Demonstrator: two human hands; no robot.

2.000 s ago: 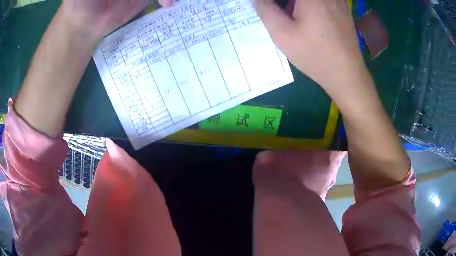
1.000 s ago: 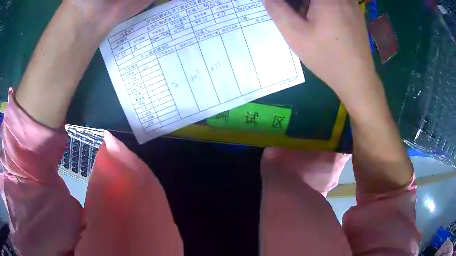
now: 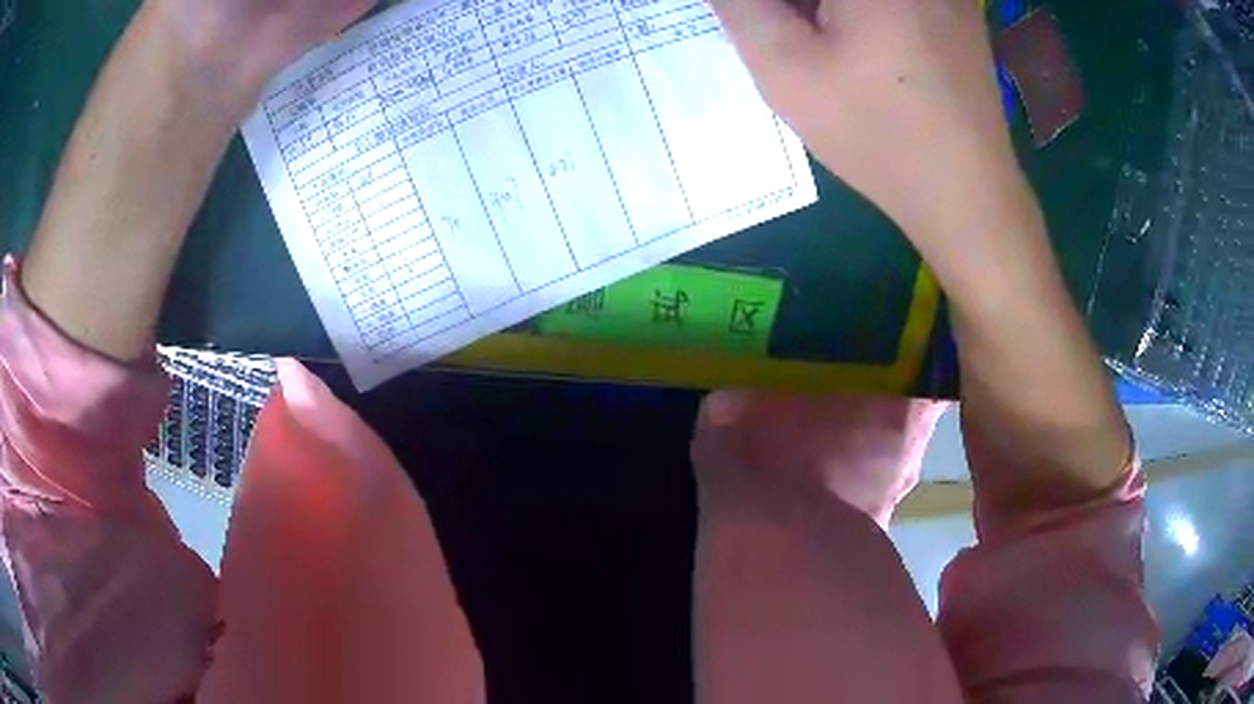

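Note:
A white record form (image 3: 550,179) with a printed table grid and a few handwritten entries lies tilted on the green bench mat (image 3: 853,289). Its lower left corner reaches over the bench edge. My left hand (image 3: 268,35) is at the form's upper left edge, cut off by the top of the picture. My right hand (image 3: 853,83) is at the form's upper right edge, its fingertips also cut off. Whether either hand holds anything is hidden.
A green label (image 3: 674,310) and yellow tape (image 3: 798,371) mark the bench's front edge. A brown-red flat piece (image 3: 1041,79) lies right of my right hand. Clear blister trays (image 3: 1196,234) stand far right. A tray with dark grids (image 3: 206,426) is low on the left.
The form, label and bench edge appear slightly further left and higher than one second ago. Both hands keep much the same place beside the form.

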